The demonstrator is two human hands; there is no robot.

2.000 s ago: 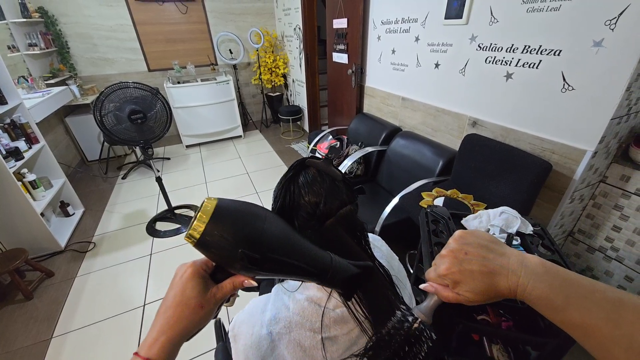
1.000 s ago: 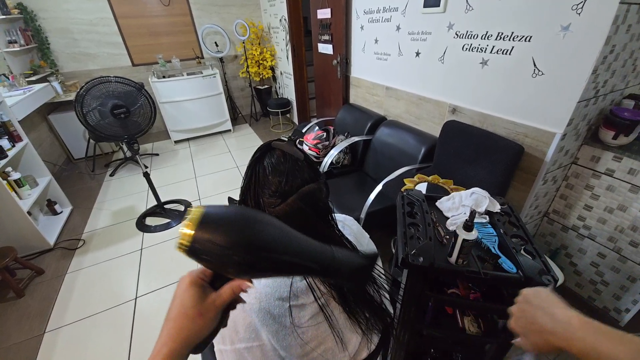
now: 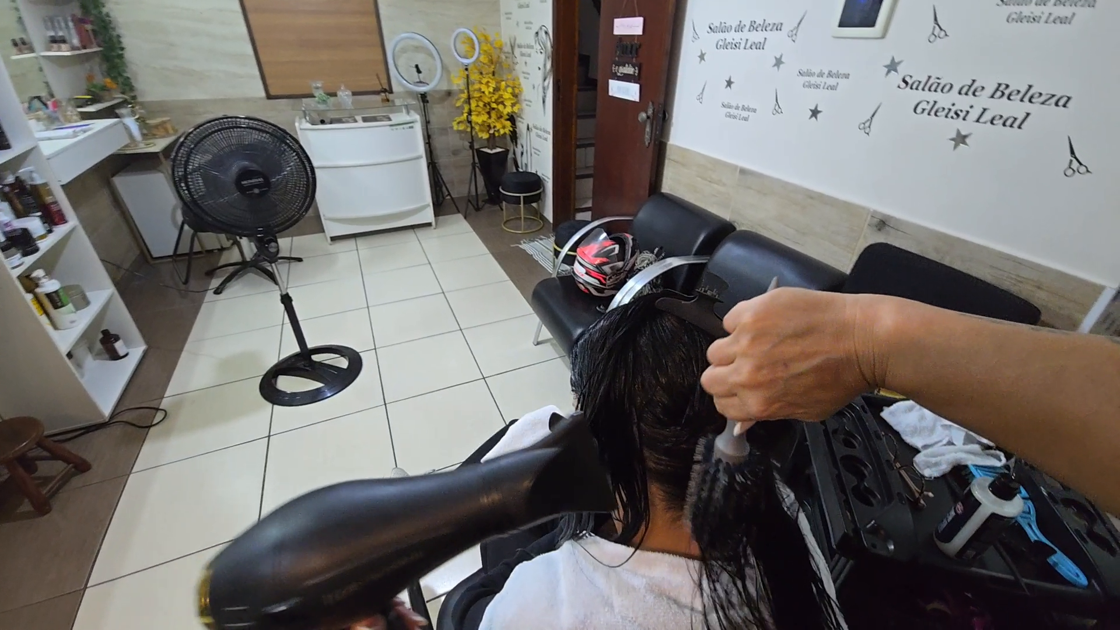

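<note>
A seated person faces away, with dark wet hair (image 3: 647,376) and a white towel (image 3: 604,586) over the shoulders. My left hand (image 3: 389,615), mostly cut off by the bottom edge, grips a black hair dryer (image 3: 394,525) from below; its nozzle points right, close to the hair at the back of the head. Above the nape, my right hand (image 3: 783,354) is closed around the grey handle of a round hair brush (image 3: 722,490), whose bristles lie against the long hair hanging at the right. A dark clip (image 3: 696,308) sits at the top of the head.
At the right stands a black salon trolley (image 3: 862,490) with a white cloth (image 3: 941,437), a bottle (image 3: 978,516) and a blue comb or brush (image 3: 1037,525). Black chairs (image 3: 770,262) line the wall, one holding a helmet (image 3: 604,262). A pedestal fan (image 3: 245,179) stands left, near shelves (image 3: 96,332).
My right hand has come from beside the trolley to the person's hair, holding the round brush. The dryer has moved lower, its nozzle now by the back of the head. The view has shifted.
</note>
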